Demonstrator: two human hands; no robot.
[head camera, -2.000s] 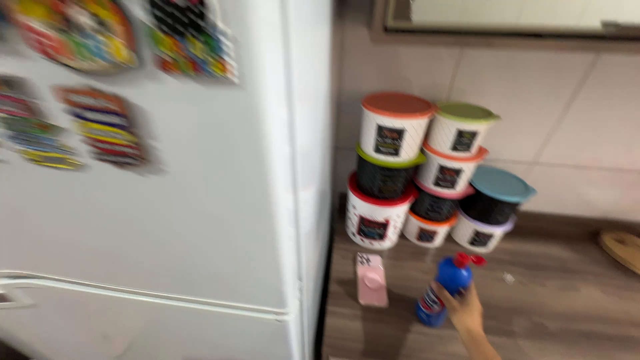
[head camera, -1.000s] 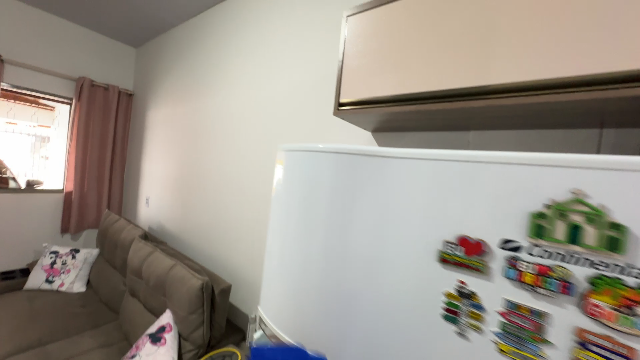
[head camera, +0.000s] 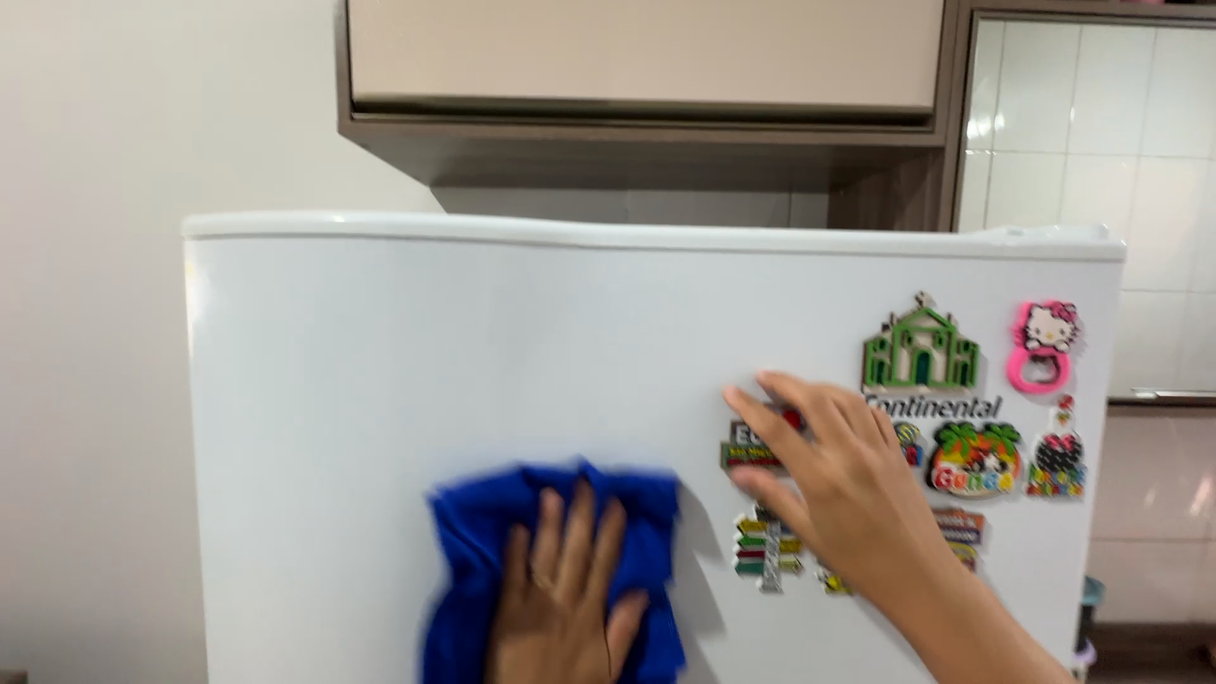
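Note:
A blue cloth (head camera: 465, 560) lies against the white refrigerator door (head camera: 380, 380), pressed flat there by my left hand (head camera: 560, 589), whose fingers point up. To the right, my right hand (head camera: 836, 475) is raised over the door with its fingers apart, in front of a small souvenir magnet (head camera: 746, 446) that it partly covers. Below its fingertips is a signpost-shaped magnet (head camera: 768, 551). A green church-shaped magnet (head camera: 920, 351) sits above the right hand. Further right are a pink Hello Kitty magnet (head camera: 1043, 347) and a round palm-tree magnet (head camera: 976, 461).
Over the refrigerator hangs a wall cabinet (head camera: 646, 57) with a brown frame. A glass-fronted cabinet (head camera: 1092, 190) is at the upper right. Part of a stacked container (head camera: 1092, 591) shows past the door's right edge, above the counter (head camera: 1154, 646).
The view has swung from the counter, past the sofa, to the refrigerator front. A hand held a blue bottle two seconds ago; now both hands are at the door, one on the blue cloth.

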